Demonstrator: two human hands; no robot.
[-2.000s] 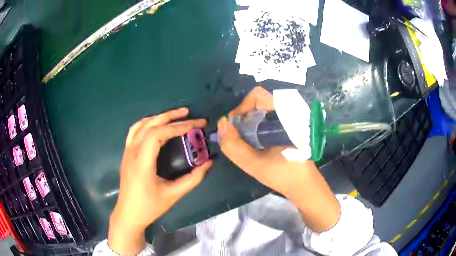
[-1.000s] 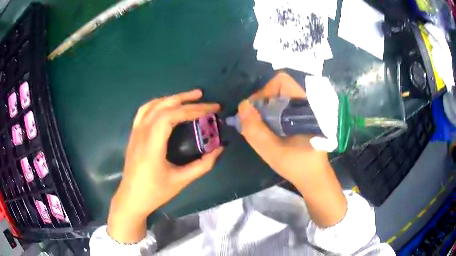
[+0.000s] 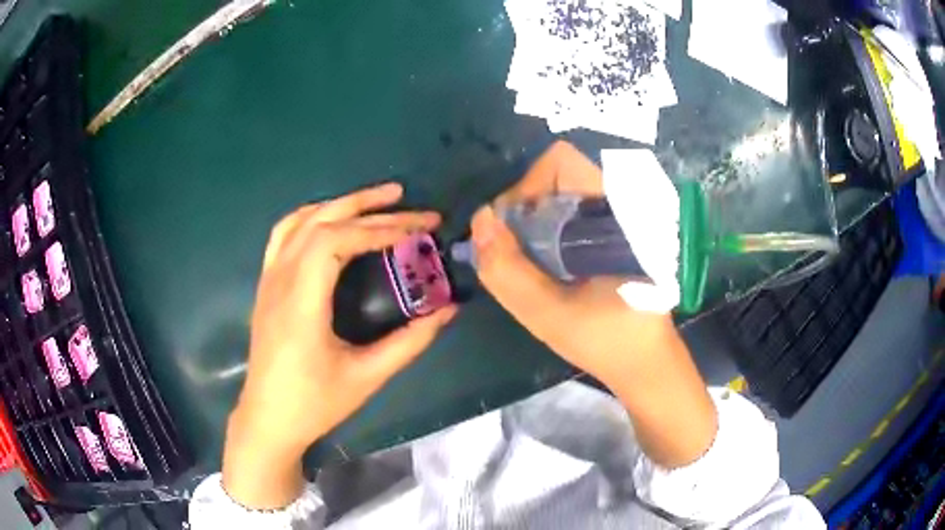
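My left hand (image 3: pixel 316 321) holds a small pink housing (image 3: pixel 420 275) between thumb and fingers, its pink face with dark details turned to the right. A dark rounded block (image 3: pixel 363 300) lies behind it, inside my curved hand. My right hand (image 3: pixel 570 311) holds a dispensing syringe (image 3: pixel 596 244) like a pen, with dark contents. Its tip (image 3: pixel 461 252) points left, close to the housing's right edge; I cannot tell if they touch. A white wrap (image 3: pixel 640 212) and a green cap (image 3: pixel 693 246) are at the syringe's rear, with a clear hose (image 3: pixel 777 244) running right.
A black tray (image 3: pixel 124 352) with several pink parts stands at left. White papers with black dabs (image 3: pixel 596 62) and a plain sheet (image 3: pixel 738 47) lie at the top on the green bench (image 3: pixel 311 114). A second black tray (image 3: pixel 813 321) is at lower right.
Both hands, with housing and syringe, shifted up and right in the picture, then slightly back left. The papers and trays shifted too as the view moved. Both grips look the same.
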